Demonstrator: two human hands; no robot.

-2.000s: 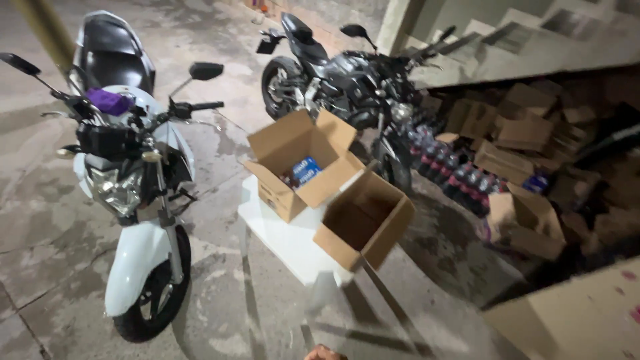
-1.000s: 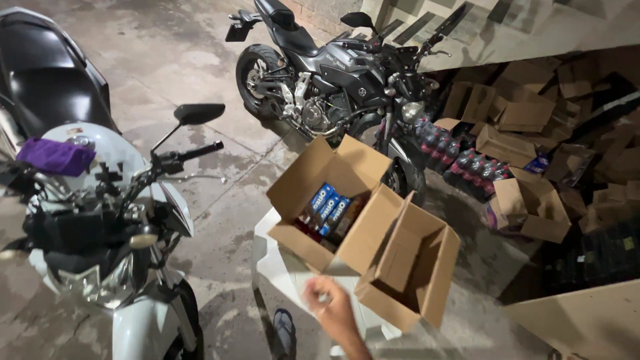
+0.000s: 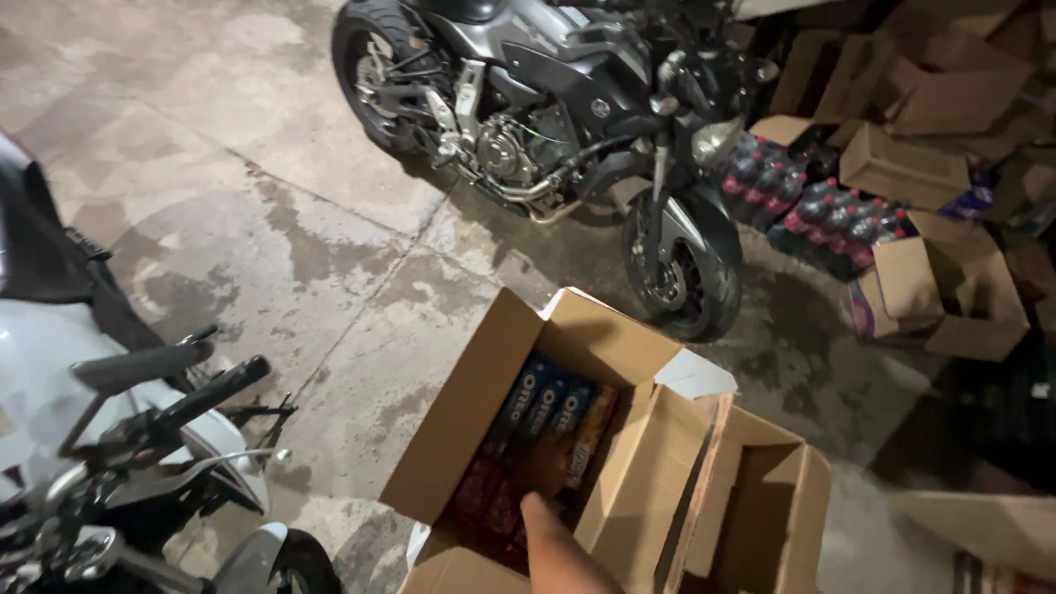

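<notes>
My right hand (image 3: pixel 540 478) reaches down inside an open cardboard box (image 3: pixel 450 404) at the lower middle. Its fingers are in shadow among the packs, so whether they grip one cannot be told. Several blue Oreo cookie packs (image 3: pixel 544 400) stand at the box's far end, beside an orange-yellow pack (image 3: pixel 590 437). Red packs (image 3: pixel 487 499) lie nearer, left of my hand. A second open cardboard box (image 3: pixel 755 511) adjoins the first on the right, its visible inside dark. White surface (image 3: pixel 697 373) shows beneath the boxes. My left hand is out of view.
A white motorcycle (image 3: pixel 124 412) stands close on the left, its handlebar jutting inward. Beyond the boxes is a dark grey motorcycle (image 3: pixel 544 107). Shrink-wrapped bottle packs (image 3: pixel 841 219) and opened cartons (image 3: pixel 973 289) crowd the right side of the concrete floor (image 3: pixel 330 247).
My right hand, outside the box's near side one second ago, is now inside it among the packs. The view has come closer to the boxes.
</notes>
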